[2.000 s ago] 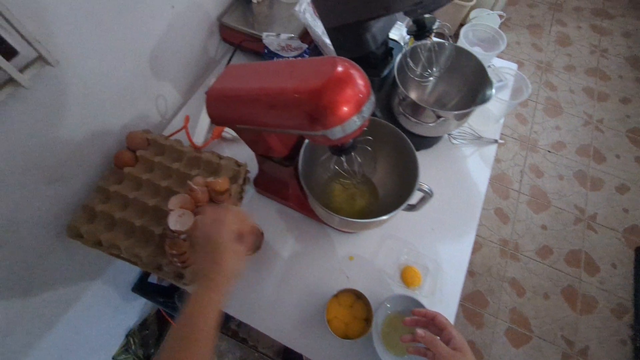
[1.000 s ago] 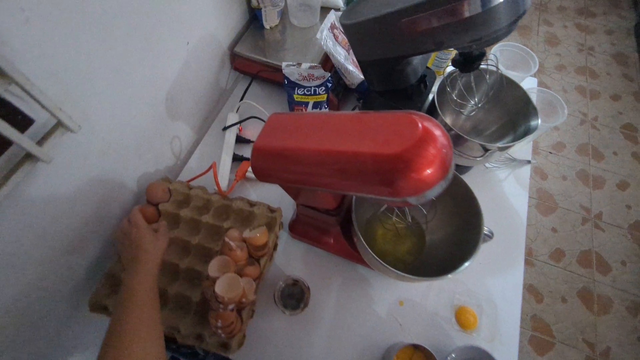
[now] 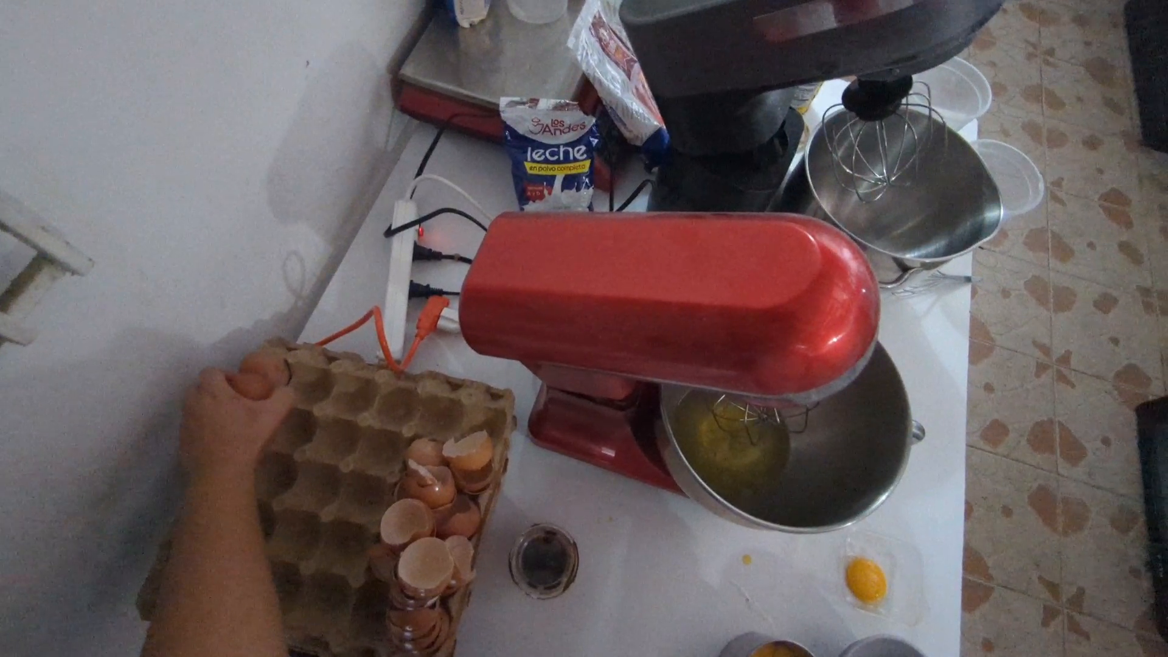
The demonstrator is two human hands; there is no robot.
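My left hand (image 3: 228,415) reaches to the far left corner of a cardboard egg tray (image 3: 342,447), its fingers around a brown egg (image 3: 252,383). Another brown egg (image 3: 266,363) lies just beyond it, partly hidden. Stacked empty eggshells (image 3: 425,566) fill the tray's right side. To the right, a red stand mixer (image 3: 666,301) has its whisk (image 3: 757,415) over a steel bowl (image 3: 849,465) holding clear yellowish egg white (image 3: 730,447). An egg yolk (image 3: 865,579) lies in a clear plastic container near the table's edge. My right hand is out of view.
A small glass jar (image 3: 544,560) stands beside the tray. A power strip (image 3: 399,274) with cables, a milk powder packet (image 3: 550,160) and a scale (image 3: 488,55) are behind. A black stand mixer (image 3: 730,128) with a steel bowl (image 3: 949,214) stands at the back right. The wall borders the left.
My left hand has moved from the eggshells to the whole eggs in the far left corner. My right hand, earlier at a small bowl, has left the view. The view has shifted left.
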